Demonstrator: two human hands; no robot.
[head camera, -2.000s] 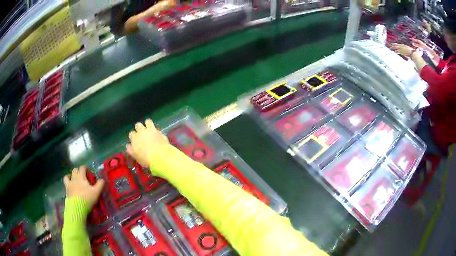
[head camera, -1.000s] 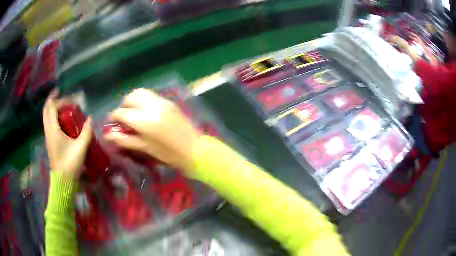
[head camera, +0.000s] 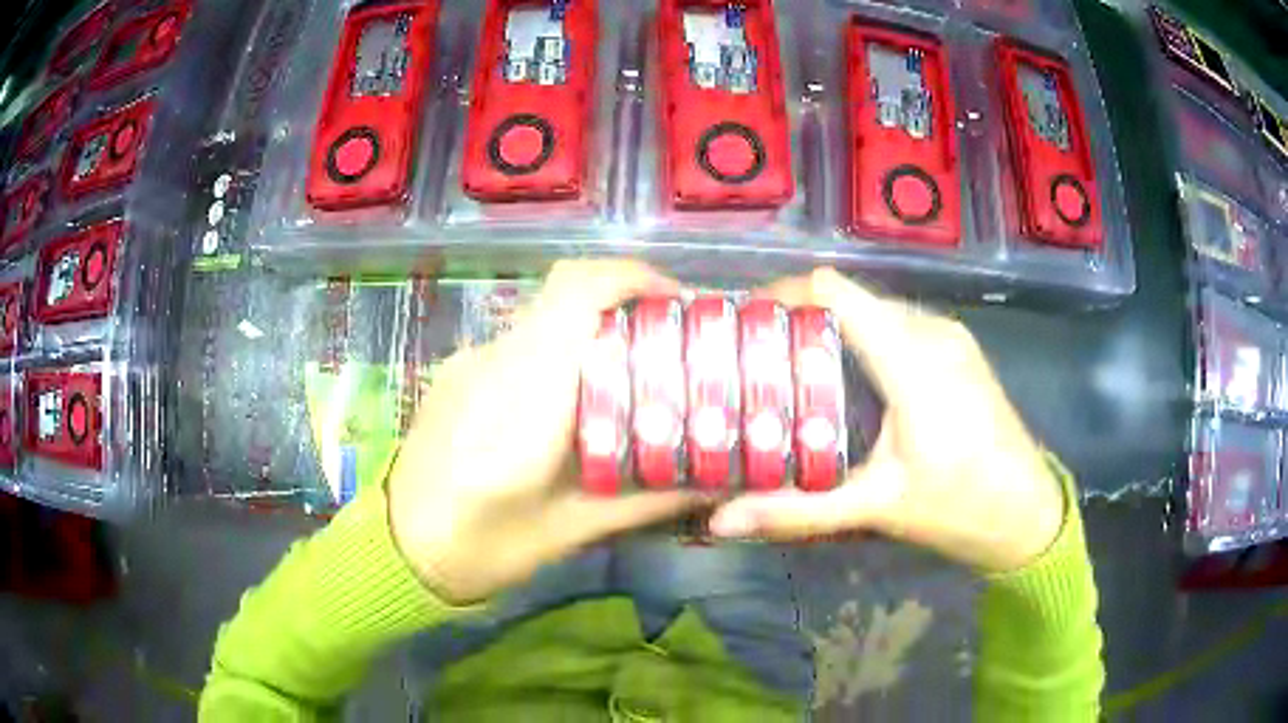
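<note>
A row of phone bodies (head camera: 712, 396), several red bars side by side on edge, is held between my two hands near the bench's front edge. My left hand (head camera: 516, 410) closes on the row's left end and my right hand (head camera: 918, 424) on its right end, thumbs along the near side. Beyond them lies a clear blister tray (head camera: 636, 254) with red phone bodies (head camera: 523, 141) in its near pockets, backs up, showing black rings and silver-grey recesses. The undersides of the held row are hidden.
A left-hand tray stack (head camera: 141, 311) holds red phones turned sideways. A clear tray of front-side phones (head camera: 1191, 353) stands at the right edge. A covered printed sheet (head camera: 283, 410) lies on the bench at the left. My lap and the grey floor show below.
The view has swung down to the bench's near edge. Both hands have come together and now hold the row between them; a second ago they were apart over the tray, the left with a red piece.
</note>
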